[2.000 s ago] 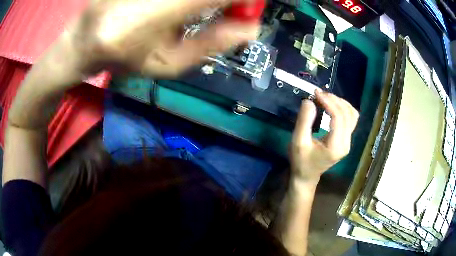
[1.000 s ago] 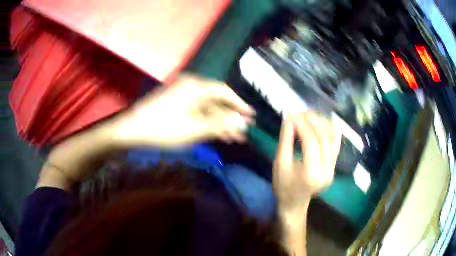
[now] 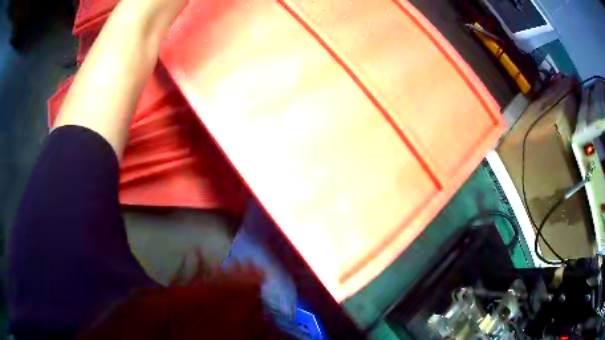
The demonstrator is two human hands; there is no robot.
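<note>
A large red divider sheet [image 3: 318, 133] lies flat on the green mat, glaring white over much of its surface, with darker red lines across it. My left hand [image 3: 159, 8] is at the sheet's upper left corner, cut off by the top edge of the picture, so its fingers and anything in them are hidden. My right hand is out of the picture. The black test fixture [image 3: 491, 312] with clear parts on top shows blurred at the lower right, cut off by the picture's edge.
Folded red sheets [image 3: 159, 159] hang below at the left. A yellow tool-like object [image 3: 507, 60] lies at the upper right. A cream box [image 3: 589, 166] with a small red light stands at the right edge, with dark cables before it on brown cardboard [image 3: 547, 172].
The view has swung left, from the fixture to the red sheets. My left hand has gone from near the fixture to the sheet's upper left corner. My right hand has left the picture.
</note>
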